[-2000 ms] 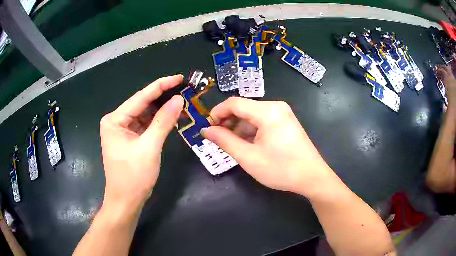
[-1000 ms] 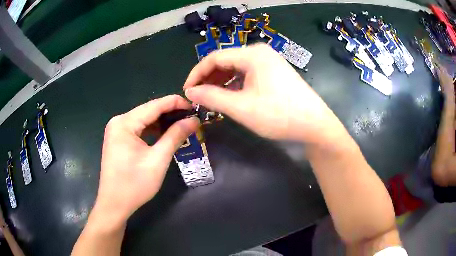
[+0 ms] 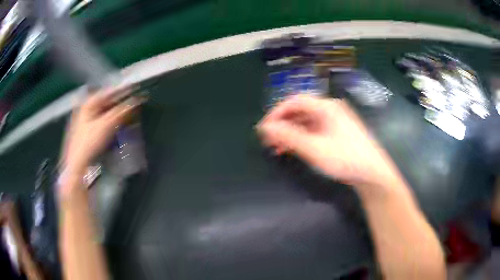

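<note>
The frame is strongly blurred. My left hand (image 3: 90,134) is at the left, near the rail, and holds a phone circuit board (image 3: 130,147) by its upper end; the board's pale lower part hangs towards me. My right hand (image 3: 312,136) is right of the middle, thumb and fingertips together; whether something small is between them cannot be told. A board pile (image 3: 293,79) with blue parts and black ends lies just beyond my right hand, partly hidden by it.
Another fan of boards (image 3: 447,95) lies at the right. Blurred boards (image 3: 38,205) lie at the left. A pale rail (image 3: 203,53) runs along the far side, with a grey post (image 3: 74,46) at the left. Another person's arm (image 3: 19,240) is at the lower left edge.
My left hand has moved far left with the board. My right hand has parted from it and sits slightly lower and to the right. The view has shifted and blurred.
</note>
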